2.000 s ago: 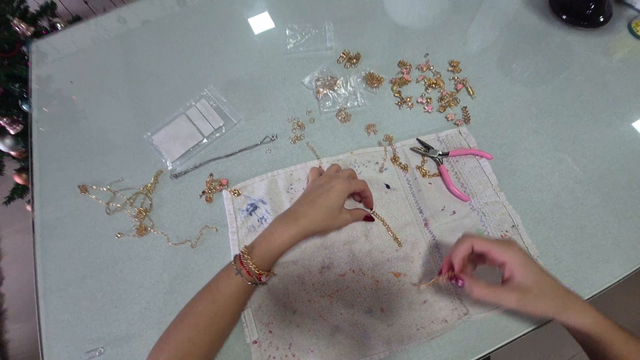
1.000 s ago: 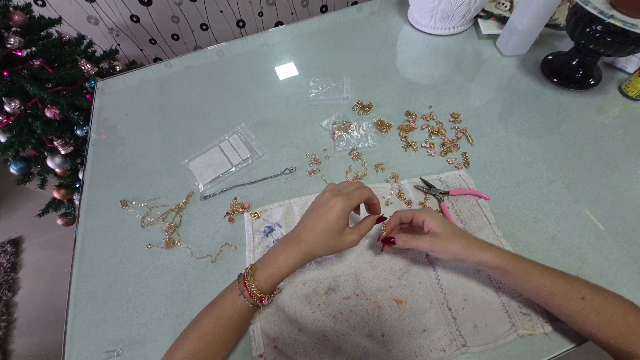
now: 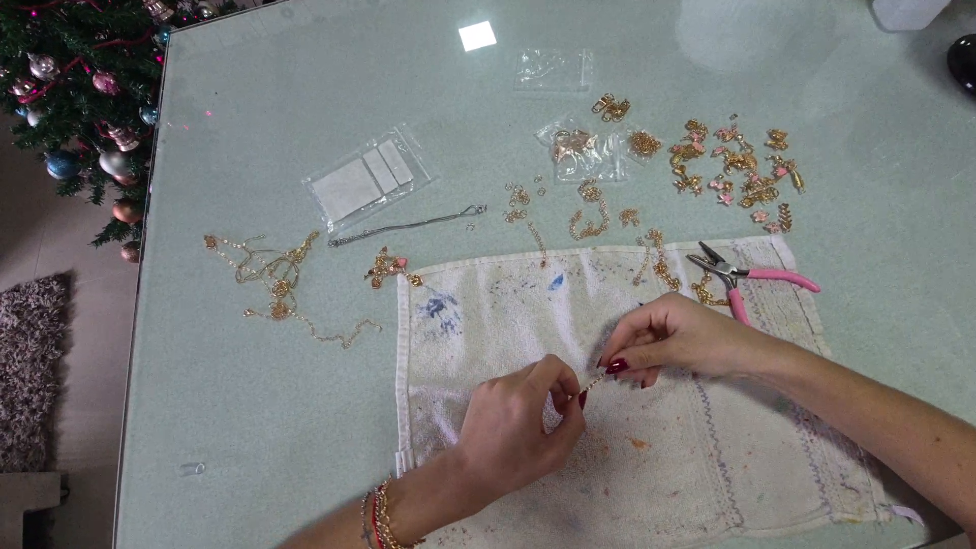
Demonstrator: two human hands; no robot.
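Note:
A short length of gold chain (image 3: 594, 382) is stretched between my two hands, above a stained white towel (image 3: 503, 320). My left hand (image 3: 526, 419) pinches its lower end between thumb and fingers. At the upper end, the fingertips of my right hand (image 3: 659, 343) grip it; most of the chain inside the fingers is hidden. Pink-handled pliers (image 3: 728, 274) lie with jaws apart on the towel's upper right, just beyond my right hand. Gold chain pieces (image 3: 659, 259) rest at the towel's top edge, left of the pliers.
Gold and pink charms (image 3: 736, 164) lie beyond the towel, near small bags of findings (image 3: 587, 156) and gold chain (image 3: 591, 221). Left are a bag with white cards (image 3: 366, 183), a silver-coloured chain (image 3: 404, 225) and tangled gold chains (image 3: 278, 282). A decorated Christmas tree (image 3: 84, 99) stands past the table's left edge.
Both hands have come down toward the middle of the towel, with the chain now visible between them. Two seconds ago they were apart, the chain hanging from my left hand. The view has shifted.

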